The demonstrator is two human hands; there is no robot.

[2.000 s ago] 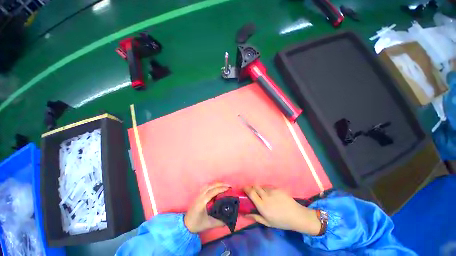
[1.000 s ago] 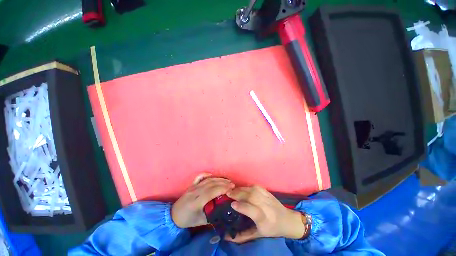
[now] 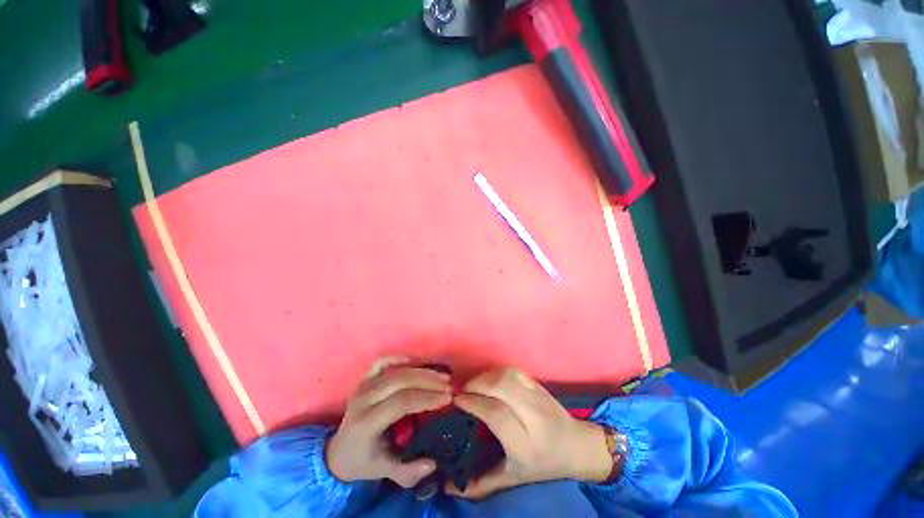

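A red-and-black handle unit (image 3: 446, 442) is held at the near edge of the red-orange work mat (image 3: 344, 273), its black head turned up toward me. My left hand (image 3: 390, 420) wraps the left side of the head, fingers over the top. My right hand (image 3: 527, 425) grips the right side, with thumb and fingertips at the head's top edge. The fingertips of both hands nearly meet there. A bit of the red body shows beyond my right wrist; the rest is hidden by hand and sleeve. Tweezers (image 3: 517, 228) lie on the mat, right of its middle.
A waiting red handle unit (image 3: 593, 111) lies at the mat's upper right. The black foam tray (image 3: 699, 304) at right holds black parts (image 3: 800, 253). The foam-lined box (image 3: 127, 374) at left holds white strips (image 3: 56, 354). Another red-and-black unit (image 3: 104, 46) lies upper left.
The view has moved closer over the mat. My right hand has moved from the handle's body up to the head, and both hands now close around the head.
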